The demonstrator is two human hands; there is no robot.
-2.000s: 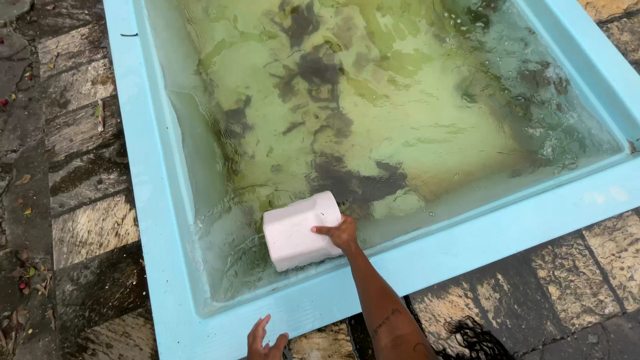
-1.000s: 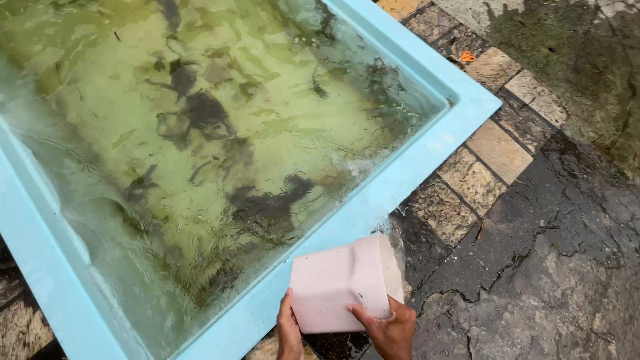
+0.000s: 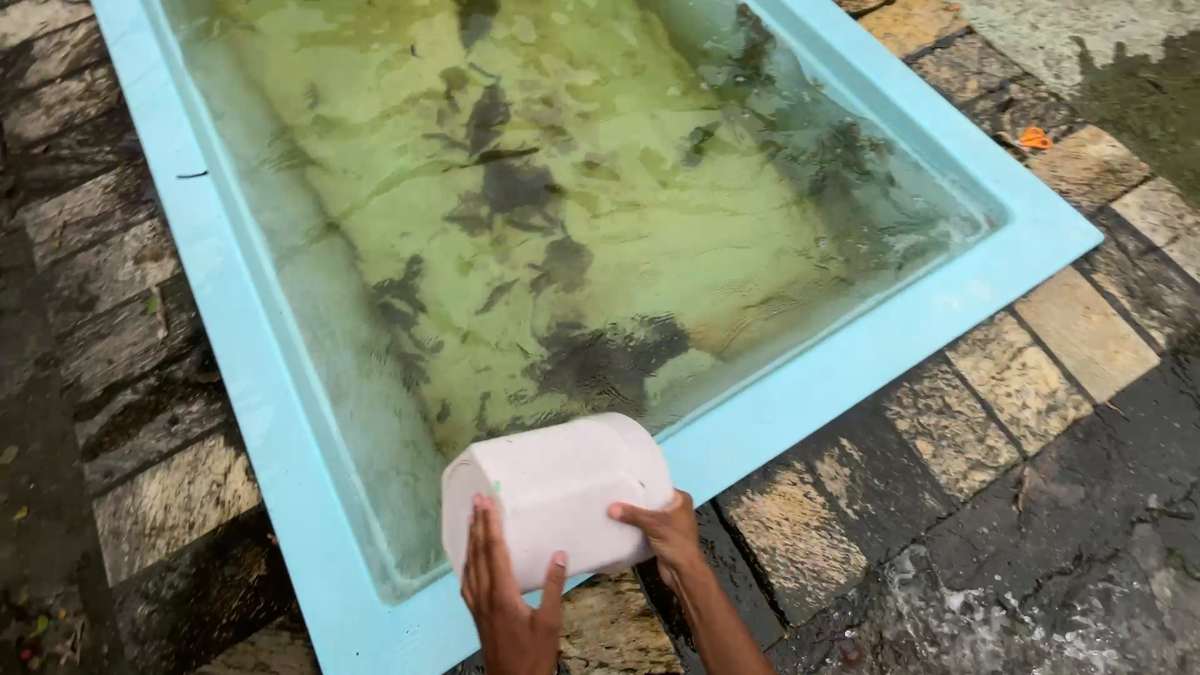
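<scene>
A pale pink plastic container (image 3: 562,487) lies tilted on its side over the near corner of a light blue basin (image 3: 797,422). My left hand (image 3: 511,591) presses flat against its left end and underside, fingers spread along it. At the right end, my right hand (image 3: 666,534) grips the container, with the thumb on its near side and the other fingers largely hidden. Greenish water (image 3: 656,234) stands in the basin, with dark leaf-like debris (image 3: 609,356) on the bottom or in the water. The container's opening faces away from my view.
Stone paving blocks (image 3: 956,412) border the basin on both sides. Wet dark ground (image 3: 1078,506) lies at the right, with water splashing at the lower right (image 3: 947,609). A small orange object (image 3: 1035,139) rests on the paving by the right rim.
The container, over the rim and tipped toward the paving a second ago, is now back over the basin's near corner. Both hands are on it; two seconds ago only my right hand held it.
</scene>
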